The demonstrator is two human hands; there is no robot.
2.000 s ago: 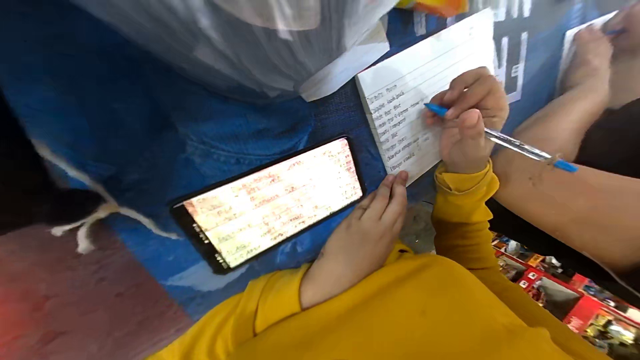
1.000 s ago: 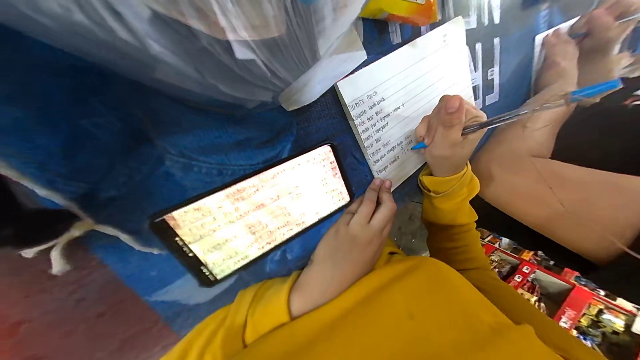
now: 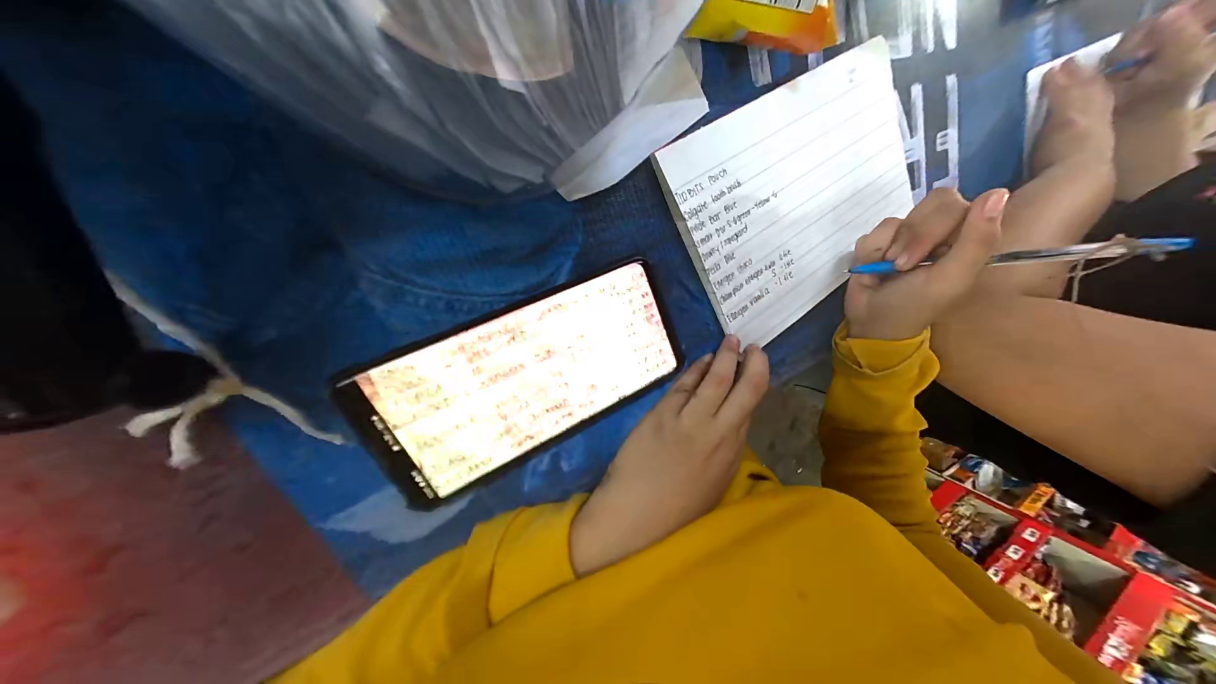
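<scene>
A lined paper pad [image 3: 788, 180] bearing a handwritten list lies tilted on a blue surface. My right hand [image 3: 912, 261] grips a clear ballpoint pen [image 3: 1054, 255] with a blue tip and blue end; the tip is at the pad's right side. The fingertips of my left hand [image 3: 689, 437] rest at the pad's lower corner, and the hand lies flat with nothing seen in it. Just left of that hand, a smartphone [image 3: 522, 380] with a black edge lies face up, its bright screen showing writing.
A translucent plastic bag [image 3: 456, 85] bulges at the top, near a yellow and orange packet [image 3: 769, 21]. At the upper right, another person's hands [image 3: 1092, 104] hold a pen over paper. Red boxes of small packets [image 3: 1054, 570] stand lower right. A white cord [image 3: 204, 399] hangs at the left.
My right hand has moved down along the pad, toward the lower lines and then to its right edge, still with the pen. My left hand stays by the pad's corner.
</scene>
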